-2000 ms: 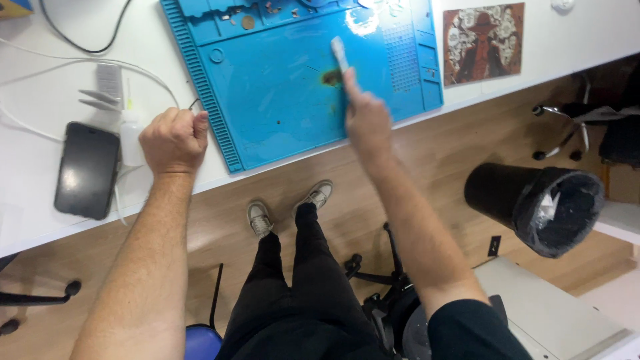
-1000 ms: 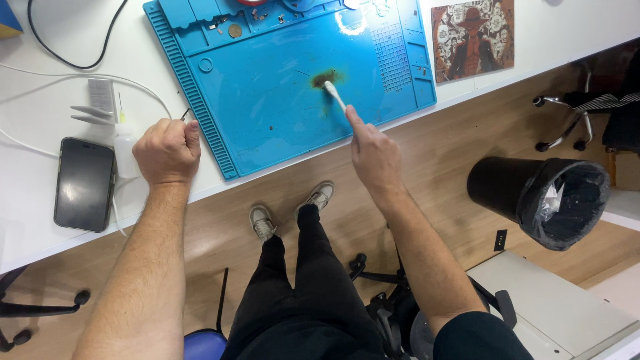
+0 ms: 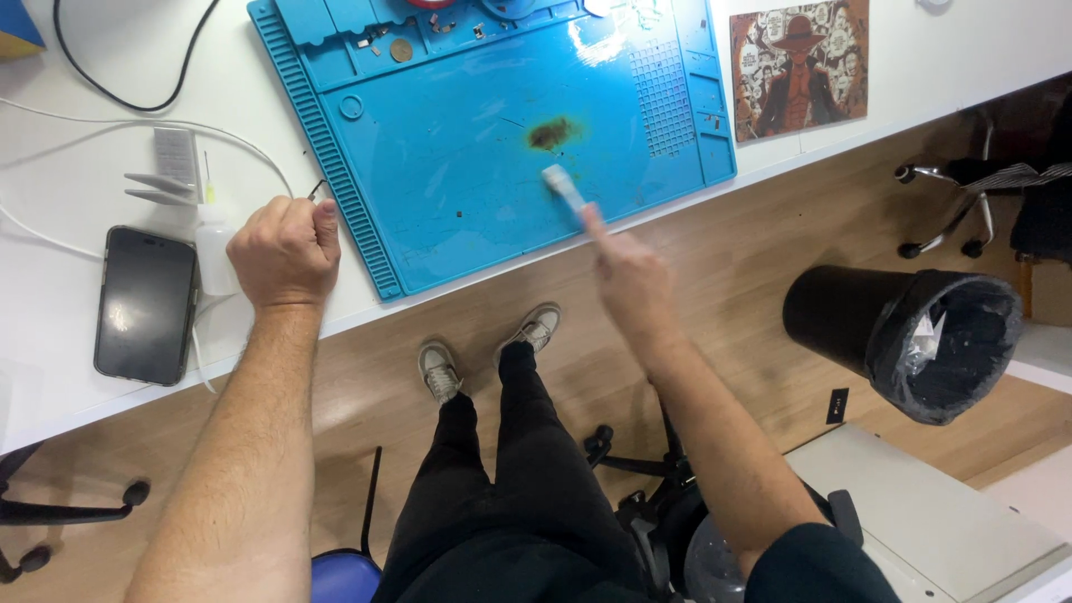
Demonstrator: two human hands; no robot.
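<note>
My right hand [image 3: 632,280], a little blurred, grips the handle of a small white brush [image 3: 563,186]. The brush head is over the lower right part of a blue silicone repair mat [image 3: 435,167], just below a dark brown stain [image 3: 550,132] with a greenish edge. Whether the bristles touch the mat cannot be told. Closed into a fist, my left hand [image 3: 286,254] rests on the white table at the mat's left edge. Beside it stands a white plastic bottle [image 3: 216,247] with a needle tip. Nothing shows in that fist.
A smartphone [image 3: 146,306] and white cables lie at the left. Small parts and a coin [image 3: 401,50] sit in the mat's upper trays. An illustrated card [image 3: 800,71] lies right of the mat. Below the table edge are a black bin [image 3: 846,322] and chairs.
The brush was above the stain two seconds ago and at its lower edge one second ago; now it is below the stain, nearer the table's front edge. My left fist has stayed beside the mat.
</note>
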